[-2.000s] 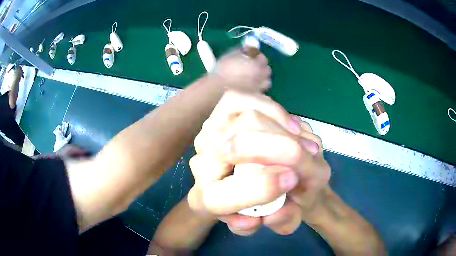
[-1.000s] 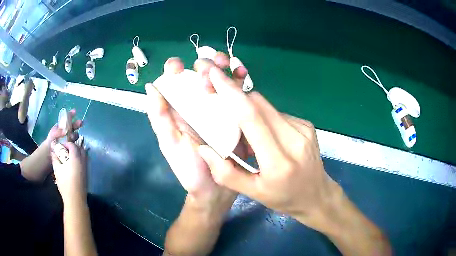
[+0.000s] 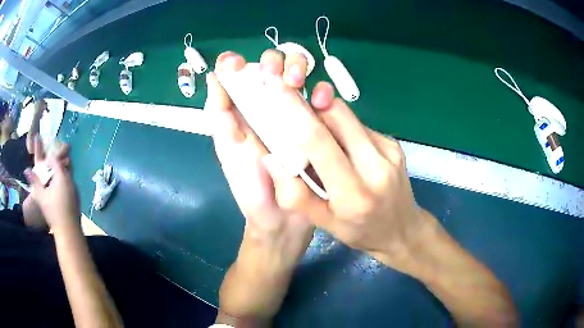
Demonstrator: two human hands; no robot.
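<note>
A white handheld device (image 3: 256, 102) is held between my two hands above the bench, tilted, with its narrow end low and right. A white strap (image 3: 314, 182) comes out at that end. My left hand (image 3: 240, 163) is under and along the left side of the device. My right hand (image 3: 355, 173) lies over its top and right side. Fingers cover much of the device, and I cannot tell whether its seam is fully closed.
Beyond the pale rail (image 3: 474, 172), the green belt (image 3: 435, 83) carries a closed device (image 3: 340, 78), an open filled half (image 3: 549, 146) with its cover, and several more open units at left. A co-worker's hands (image 3: 57, 186) and a pale glove-like item (image 3: 104, 186) are at left.
My right hand has closed further over the device, its fingers now flatter across the top. The belt units appear shifted right. The co-worker's hands have changed pose at left.
</note>
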